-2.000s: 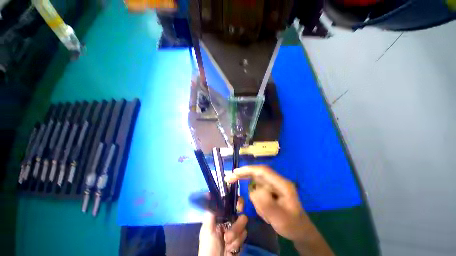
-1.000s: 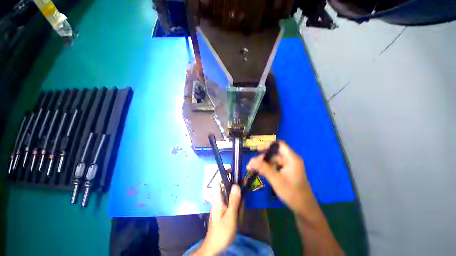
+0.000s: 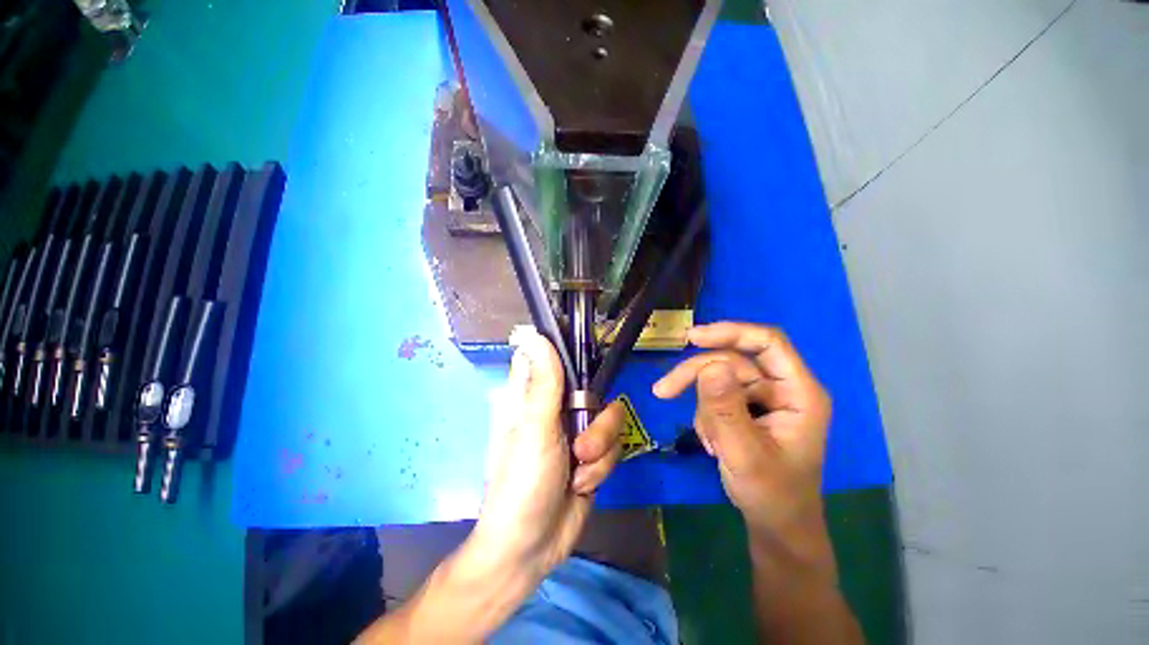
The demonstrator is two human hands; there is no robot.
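My left hand (image 3: 542,441) is closed around the lower part of a black tripod unit (image 3: 581,340), below its brownish hinge collar (image 3: 580,401). Two black legs spread in a V on either side of the shiny centre tube. The tube's far end reaches into the clear green-edged press guard (image 3: 605,221). My right hand (image 3: 762,410) is beside it to the right, apart from the unit, with fingers curled and nothing visibly gripped. A small dark piece shows just left of its lower fingers; whether the hand touches it I cannot tell.
A black ridged tray (image 3: 240,302) with several black sticks lies at the left. The press base (image 3: 485,302) carries a bolt fixture and a yellow strip (image 3: 665,330). A yellow triangle label (image 3: 634,426) is at the blue table's (image 3: 340,416) near part. Grey floor lies to the right.
The right leg has swung outward to the right, and my right hand has come off it. The view has shifted, so the press and tray sit higher in the picture.
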